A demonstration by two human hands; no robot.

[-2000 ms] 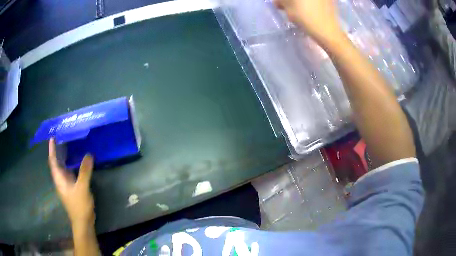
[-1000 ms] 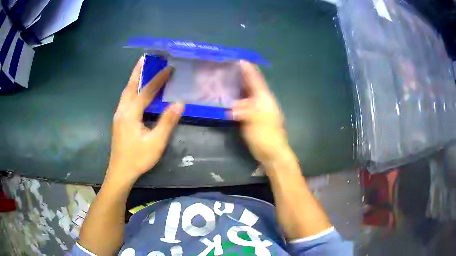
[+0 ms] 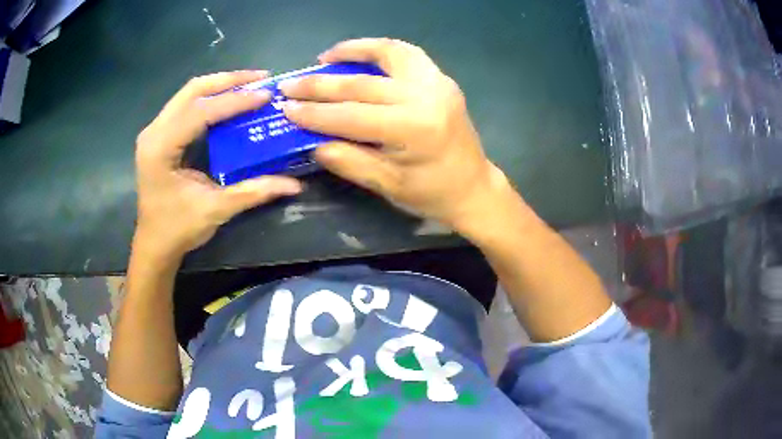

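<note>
A glossy blue carton (image 3: 249, 141) with small white text is held between both hands over the near part of the dark-green bench top (image 3: 532, 120). Its lid looks closed and its contents are hidden. My left hand (image 3: 184, 163) grips the left end, fingers over the top and thumb along the near side. My right hand (image 3: 394, 129) covers the right part, fingers across the top and thumb at the near edge.
Clear plastic trays (image 3: 686, 103) lie on the right side of the bench. Part of a blue-and-white carton stack (image 3: 13, 81) shows at the far left. Red plastic (image 3: 652, 283) is below the bench at right. Pale scraps (image 3: 60, 369) litter the floor at lower left.
My right hand has come from the plastic trays to the carton. The carton was open with a pale, pinkish item showing; its lid is now down and both hands are on it.
</note>
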